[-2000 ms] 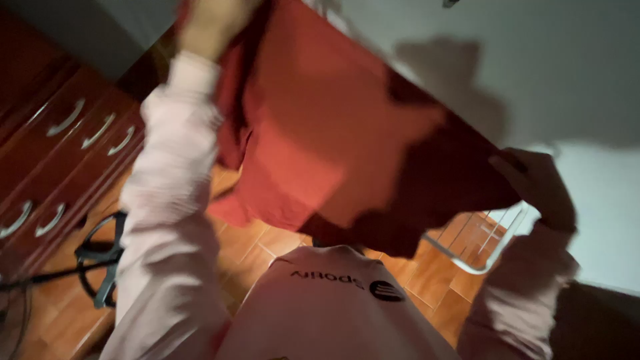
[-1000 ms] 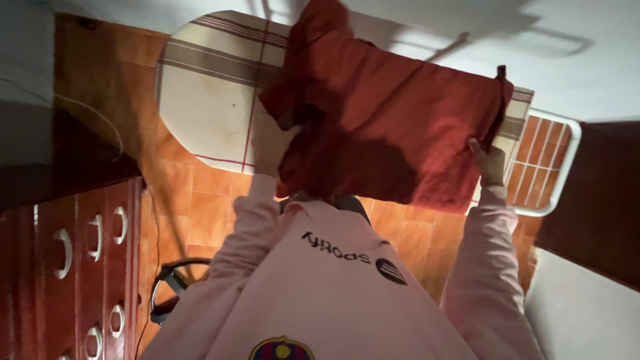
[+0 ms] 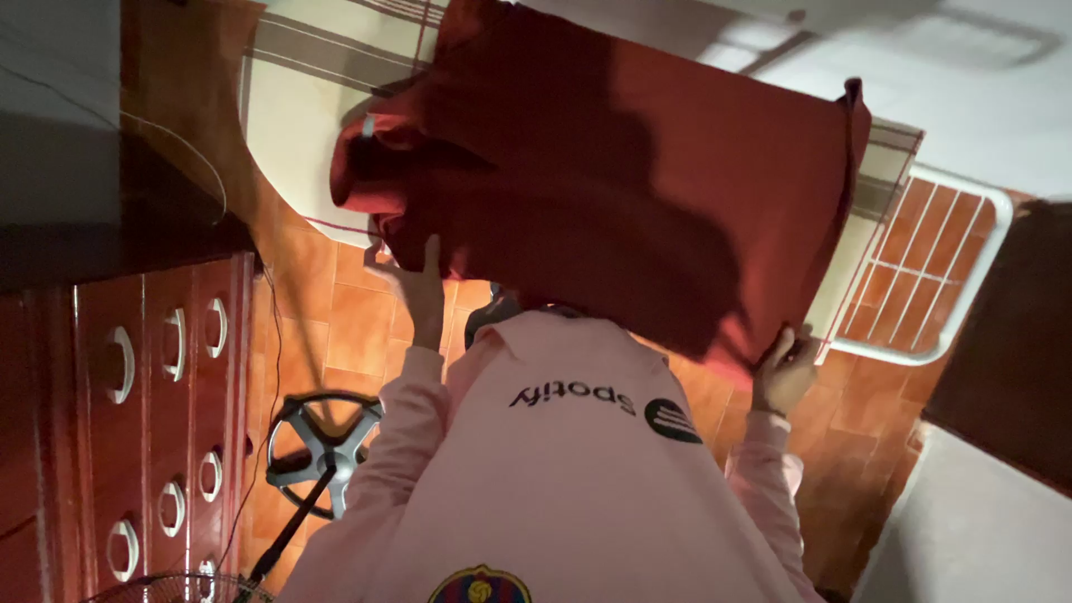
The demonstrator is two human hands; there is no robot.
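Observation:
A dark red garment point(image 3: 670, 167), probably a shirt, lies spread over an ironing board with a striped cover point(image 3: 293, 109). Its left end is bunched up in folds with a small pale tag. At the near left edge of the cloth, my left hand point(image 3: 419, 280) has thumb and fingers around the fabric. My right hand point(image 3: 785, 368) pinches the near right corner of the garment, beside the board's edge. A shadow covers much of the cloth.
A white wire rack point(image 3: 921, 268) extends from the board's right end. On the left stands a reddish wooden chest of drawers point(image 3: 167, 419) with white handles. A round black stand base point(image 3: 331, 456) rests on the orange tiled floor, near a fan's wire guard point(image 3: 184, 590) and a thin cable.
The red garment, held up in the air two seconds ago, is now down over the ironing board. My left hand has come down from high up to the garment's near edge.

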